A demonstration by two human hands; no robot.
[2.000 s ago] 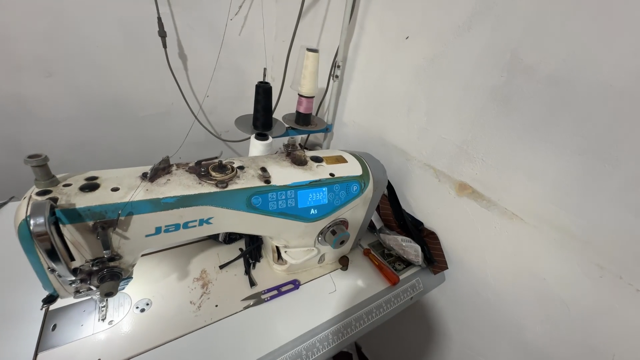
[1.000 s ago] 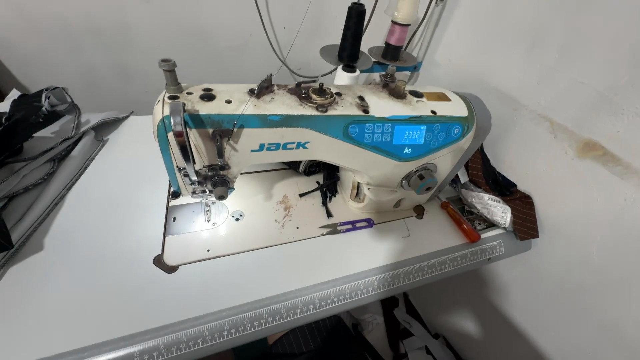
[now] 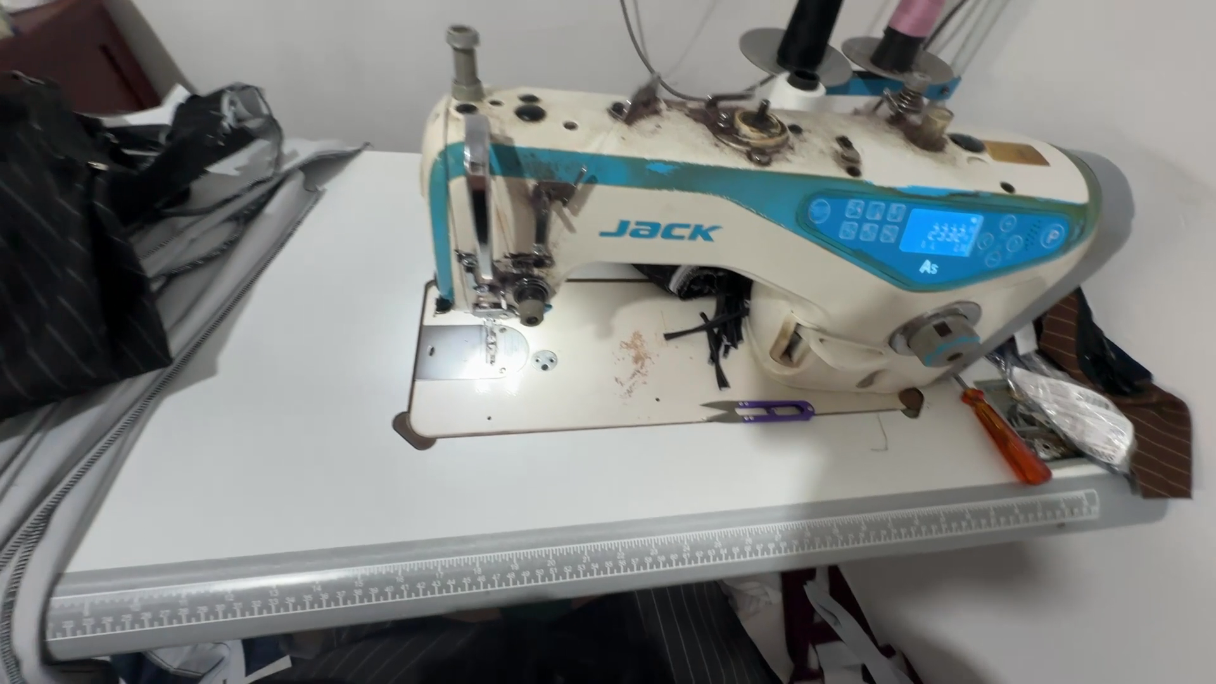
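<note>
Neither of my hands shows in the head view. A white and blue Jack industrial sewing machine stands on a white table, its control panel lit. Its presser foot is over the metal needle plate. Purple-handled thread snips lie at the front edge of the machine bed. Black fabric strips lie in a bunch beneath the arm. A screwdriver with an orange handle rests at the right, against a tray of small metal parts.
Dark pinstriped fabric and grey fabric pieces cover the table's left side. A ruler strip runs along the front edge. Thread cones stand behind the machine. Brown striped fabric hangs at the right corner; more cloth is below the table.
The view has swung left and down, bringing the fabric at the left and the cloth below the table into sight. The machine and snips have not plainly moved.
</note>
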